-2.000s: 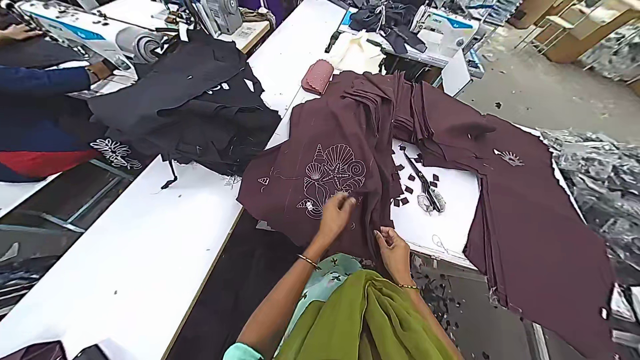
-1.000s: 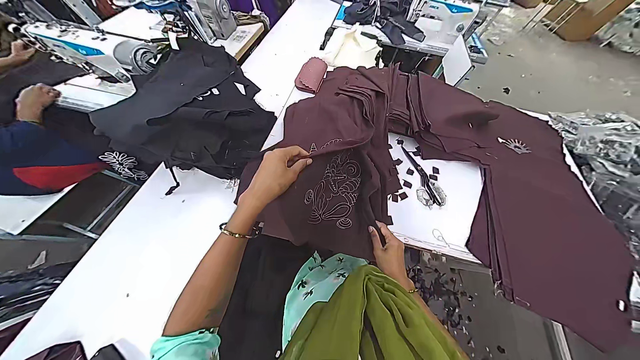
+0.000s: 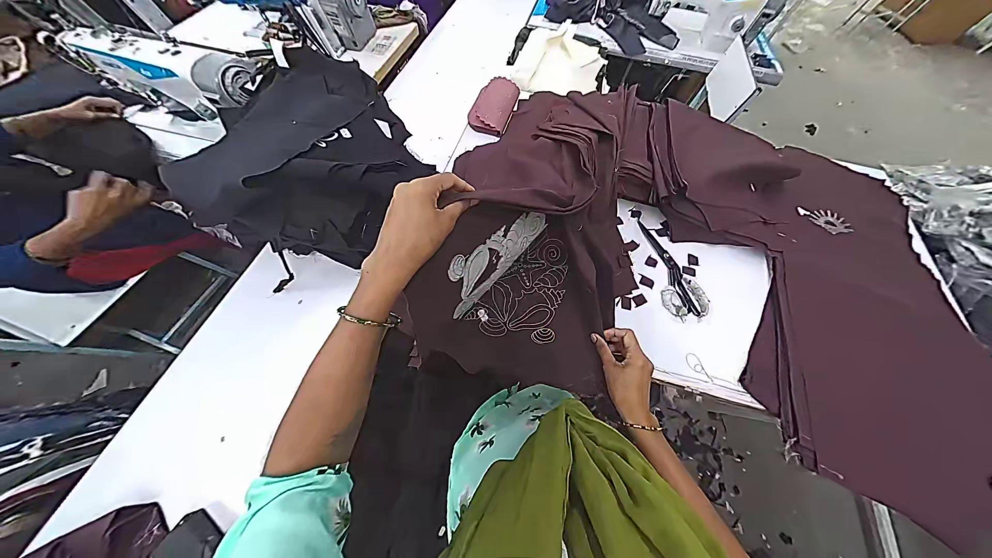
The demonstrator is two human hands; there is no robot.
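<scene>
My left hand (image 3: 422, 225) pinches the folded-back edge of a maroon fabric panel (image 3: 434, 325), lifting it over the panel below. Between my hands shows embroidery of shells and a starfish (image 3: 519, 283), with a pale backing partly over it. My right hand (image 3: 624, 364) holds the panel's right edge between thumb and fingers. Right of the panel, black scissors (image 3: 670, 267) lie on the white table among small dark fabric squares (image 3: 647, 281). A stack of maroon pieces (image 3: 852, 325) spreads to the right, one bearing a small embroidered motif (image 3: 826, 220).
Black fabric pieces (image 3: 310, 147) are heaped on the white table (image 3: 225, 403) at left. A pink scalloped bundle (image 3: 494, 105) and cream cloth (image 3: 558, 60) sit beyond the panel. At far left, a co-worker's hands (image 3: 105, 205) handle dark cloth near a sewing machine (image 3: 155, 70).
My left hand has gone from over the embroidery to the panel's upper left edge and has taken hold of it. That edge is now folded back. My right hand stays near the panel's right edge.
</scene>
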